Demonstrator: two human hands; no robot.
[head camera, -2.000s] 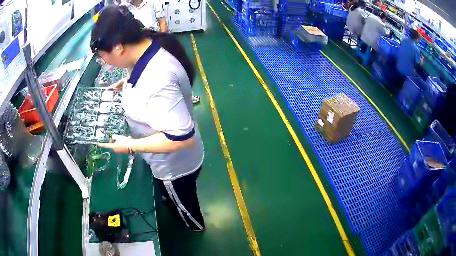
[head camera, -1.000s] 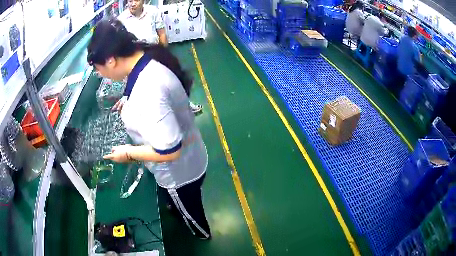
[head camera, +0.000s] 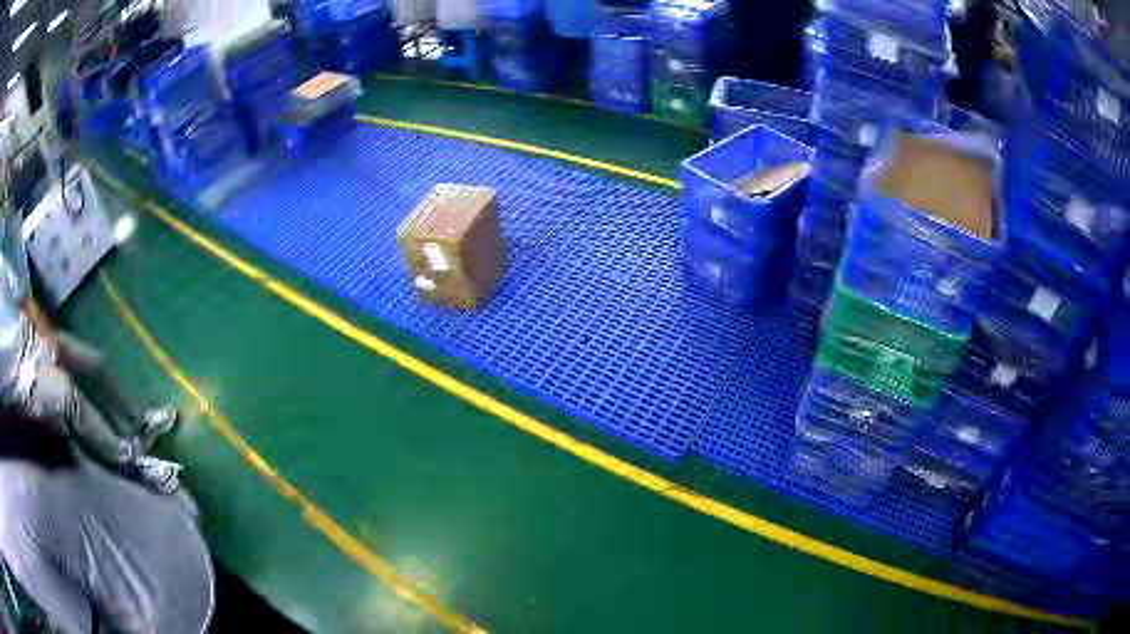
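Note:
Neither of my hands is in the picture. A closed brown cardboard carton (head camera: 454, 247) with small white labels stands on blue slatted floor pallets (head camera: 607, 359), near the picture's middle. To its right a blue plastic crate (head camera: 744, 223) holds something brown and flat. Further right, another blue crate (head camera: 929, 186) with a brown carton inside sits on top of a green crate (head camera: 886, 341) and more blue crates.
A person in a pale shirt (head camera: 105, 533) is cut off at the lower left, with another person's legs and shoes (head camera: 155, 448) behind. A white cabinet (head camera: 74, 235) stands at the left. Yellow lines (head camera: 496, 409) cross the green floor. Blurred blue crate stacks (head camera: 186, 118) stand at the back left.
The view has swung to the right. The bench, the black item and the tray in the person's hands have left the picture. The carton now appears further left, and the crate stacks show more fully.

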